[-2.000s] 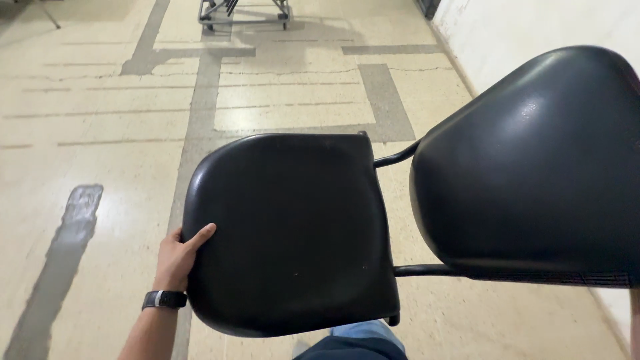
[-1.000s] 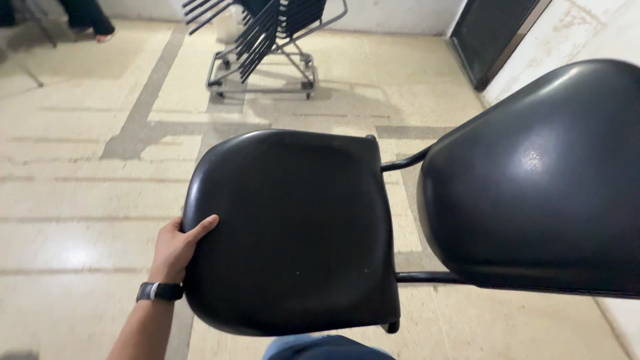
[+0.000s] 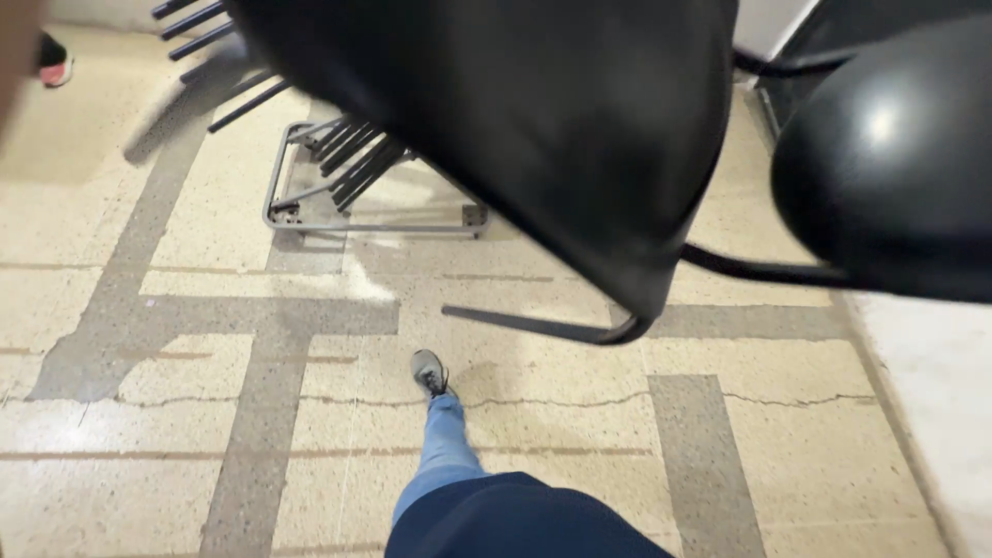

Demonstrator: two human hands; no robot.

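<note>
A black padded chair is raised close in front of me, tilted. Its seat (image 3: 542, 101) fills the top middle, and its backrest (image 3: 899, 155) is at the right, joined by black metal tubes. One black chair leg (image 3: 527, 322) sticks out below the seat. A blurred strip of skin, probably my left forearm, shows at the top left edge; my left hand itself is out of view. My right hand is not in view either. Behind the seat, the black legs of stacked chairs (image 3: 360, 163) stand over a grey metal trolley frame (image 3: 380, 227).
My grey shoe (image 3: 428, 372) is on the patched, cracked tile floor (image 3: 542, 418). At the far left is another person's shoe (image 3: 56, 71). A white wall (image 3: 930, 387) runs along the right, with a dark doorway or door (image 3: 845, 31) at the top right.
The chair has been lifted higher in view and tilted. My left hand, on the front edge of its seat before, has left the view. The trolley with stacked chairs is nearer.
</note>
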